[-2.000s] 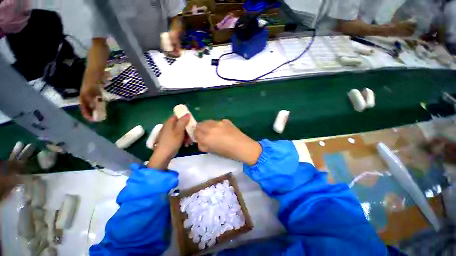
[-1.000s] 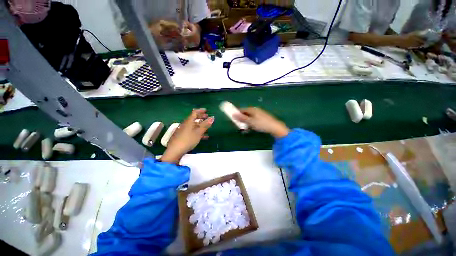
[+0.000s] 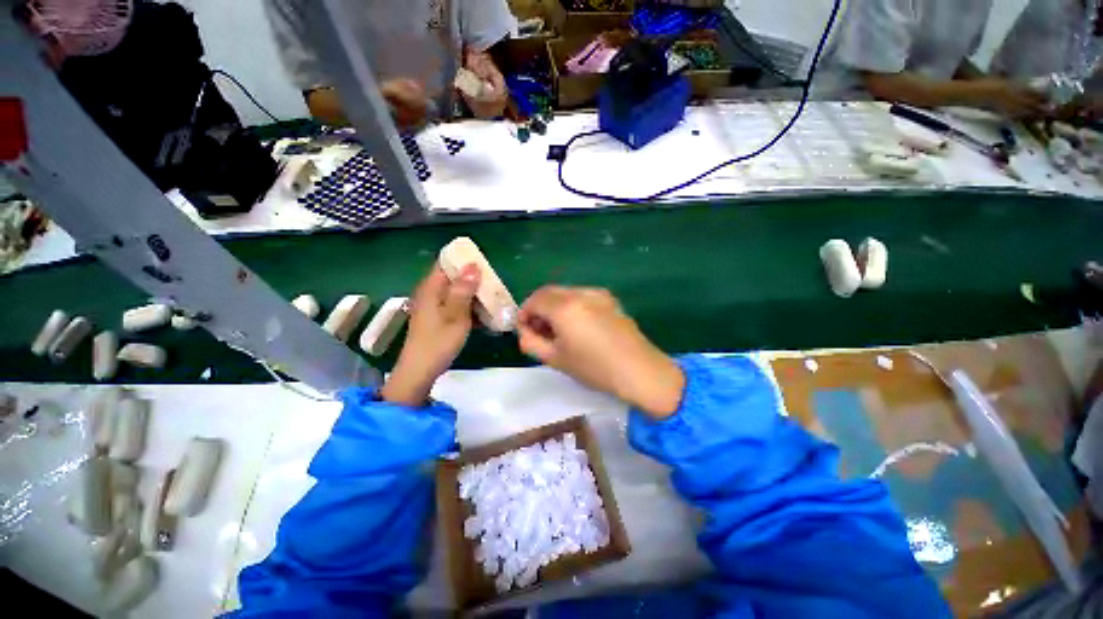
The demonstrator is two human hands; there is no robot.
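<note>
My left hand (image 3: 438, 317) holds a cream product housing (image 3: 480, 285) tilted above the near side of the green conveyor belt (image 3: 677, 260). My right hand (image 3: 587, 339) is at the lower right end of the housing, thumb and finger pinched together. A small pale bit shows at that end by the fingertips; whether the fingers grip it, I cannot tell. The parts box (image 3: 619, 532), of brown cardboard, stands on the white bench below my hands, with a heap of translucent white pieces (image 3: 532, 508) in it.
More housings lie on the belt at left (image 3: 385, 327) and right (image 3: 839, 267). A slanted grey post (image 3: 200, 272) stands at left. Housings are piled on the left bench (image 3: 194, 475). A brown work mat (image 3: 968, 484) lies at right. People work opposite near a blue device (image 3: 644, 106).
A second ago my right hand held a housing over the belt and my left hand was open. Now my left hand holds a housing and my right hand touches its end.
</note>
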